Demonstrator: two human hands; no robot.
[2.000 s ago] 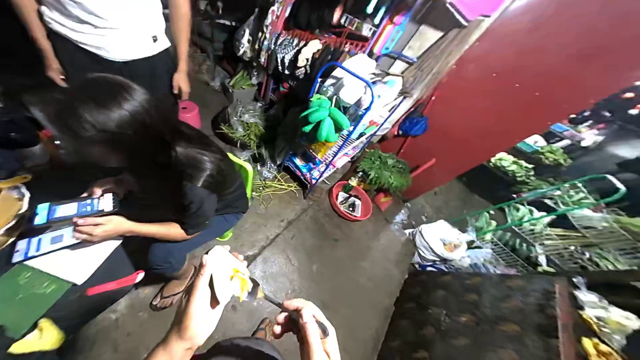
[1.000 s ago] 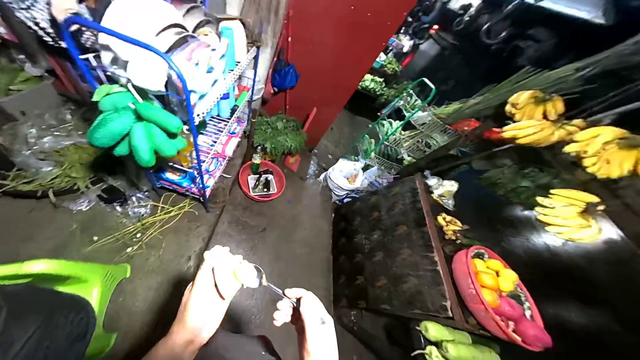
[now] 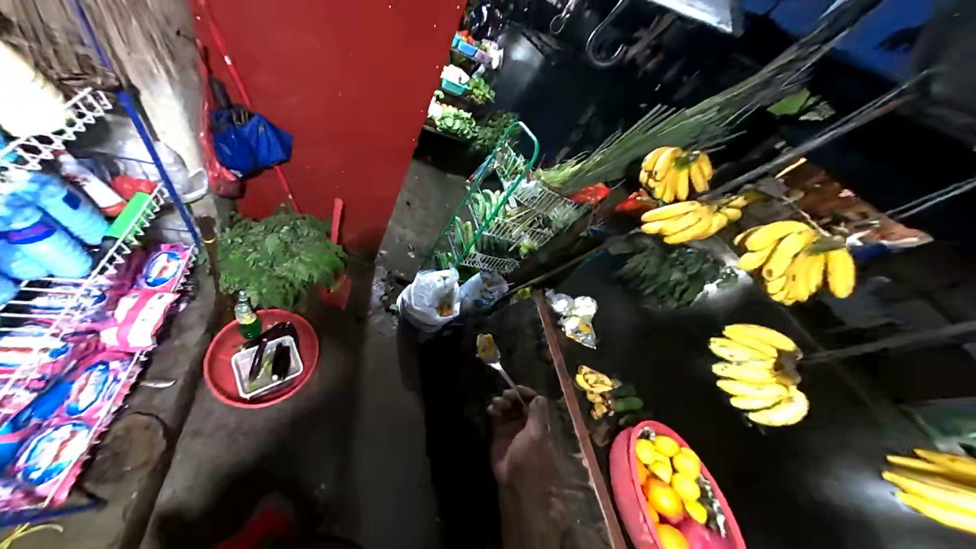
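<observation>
In the head view my right hand is closed around the handle of a metal spoon, low in the middle. A yellowish piece of food sits in the spoon's bowl, which points up and away from me. Beyond the spoon lies a white plastic bag. To the right of the hand runs the brown edge of a dark table. My left hand is outside the frame, so what it holds is hidden.
A red basin with a bottle and a tray stands on the floor at left, beside a shelf rack of packaged goods. At right are a pink basket of fruit and several banana bunches. A green wire rack stands behind.
The view has swung far to the right. My right hand has lifted the spoon, now loaded, away from the pale food in my left hand, which has left the view.
</observation>
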